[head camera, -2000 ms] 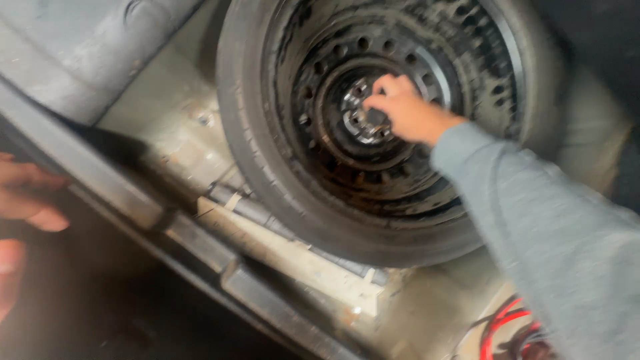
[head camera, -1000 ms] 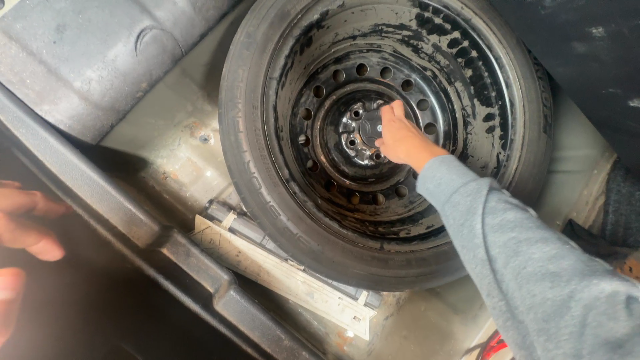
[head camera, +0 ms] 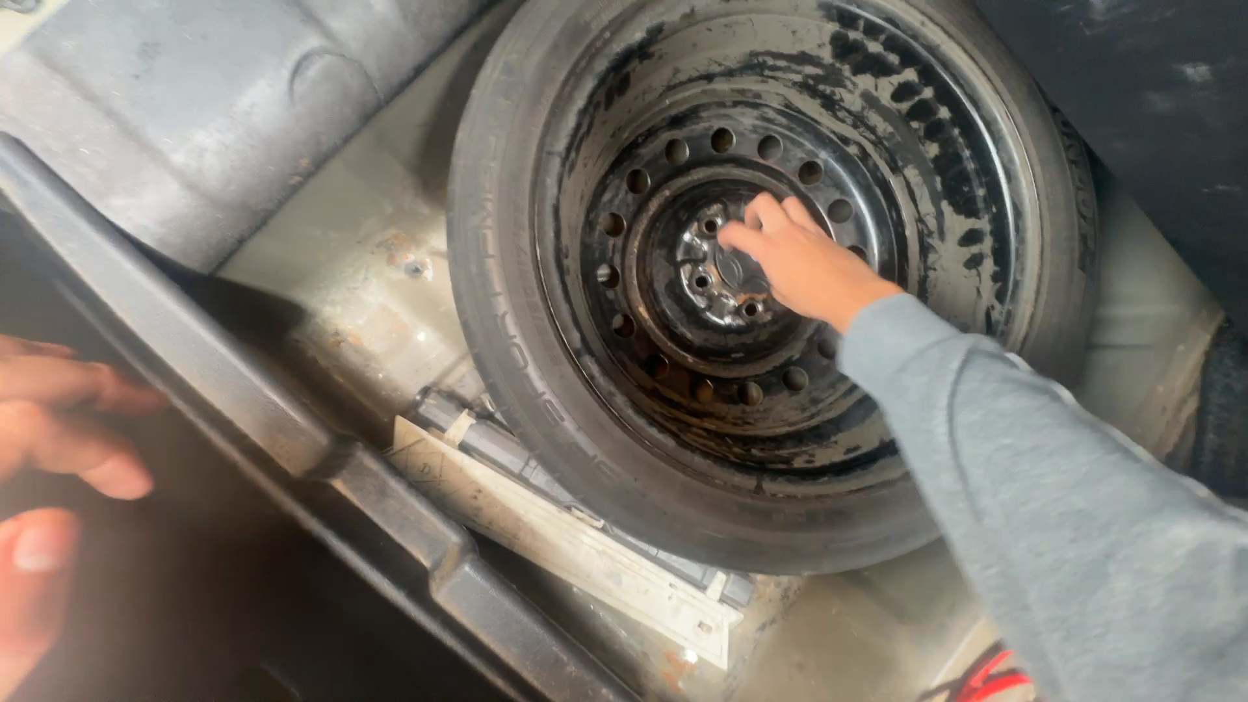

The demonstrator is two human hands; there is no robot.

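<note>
A spare wheel with a black steel rim and a rubber tyre lies in the well of a car's luggage space. My right hand, in a grey sleeve, is at the hub, its fingers curled on or just over a dark round piece in the centre. Whether the fingers grip this piece cannot be told. My left hand is at the left edge, partly out of view, with fingers and thumb apart and nothing between them.
A black plastic sill trim runs diagonally at the left. Beside the tyre lies a pale strip with a dark bar-like tool. A grey moulded panel is at upper left, red cables at the bottom right.
My right hand has stayed at the hub, with its fingers shifted around the centre piece. My left hand has stayed at the left edge.
</note>
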